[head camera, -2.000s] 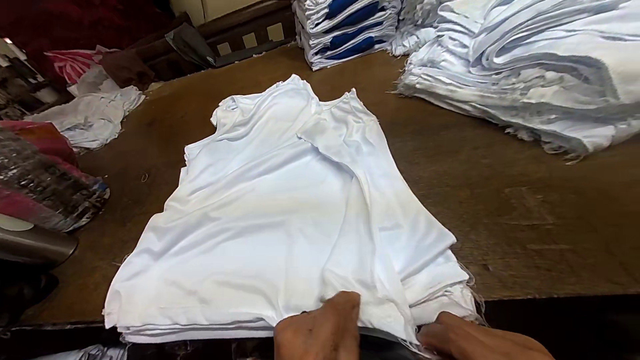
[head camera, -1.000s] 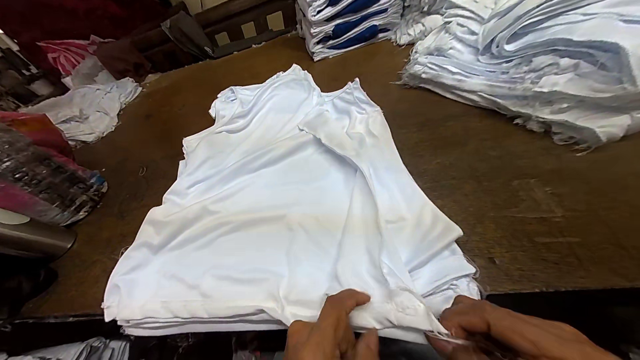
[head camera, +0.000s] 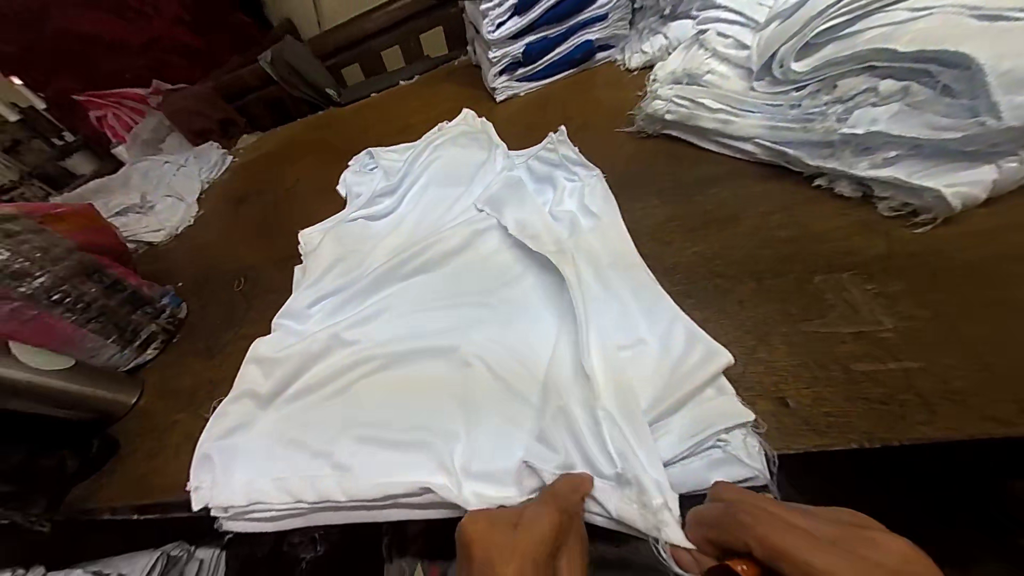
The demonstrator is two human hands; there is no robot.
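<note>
A stack of white sleeveless fabric garment pieces (head camera: 416, 384) lies on a wooden table, its hem at the front edge. At the hem, my left hand (head camera: 528, 524) pinches the top layer between thumb and fingers. My right hand (head camera: 800, 532) is just to the right, closed around something orange-brown (head camera: 738, 566), mostly hidden, at the lower frame edge. Its fingertips meet the pulled-out lower right corner of the top piece, where loose threads hang. The right side of that piece is folded over in a long crease.
Frayed white cloth (head camera: 832, 136) is piled at the back right of the wooden table (head camera: 800, 336). Folded white and blue fabric (head camera: 552, 40) stands at the back. On the left are crumpled white cloth (head camera: 172, 188), a wrapped bundle (head camera: 80, 288) and a metal cylinder (head camera: 64, 384).
The lower right corner of the top piece is drawn further down and right than two seconds ago. An orange-brown thing now shows in my right hand.
</note>
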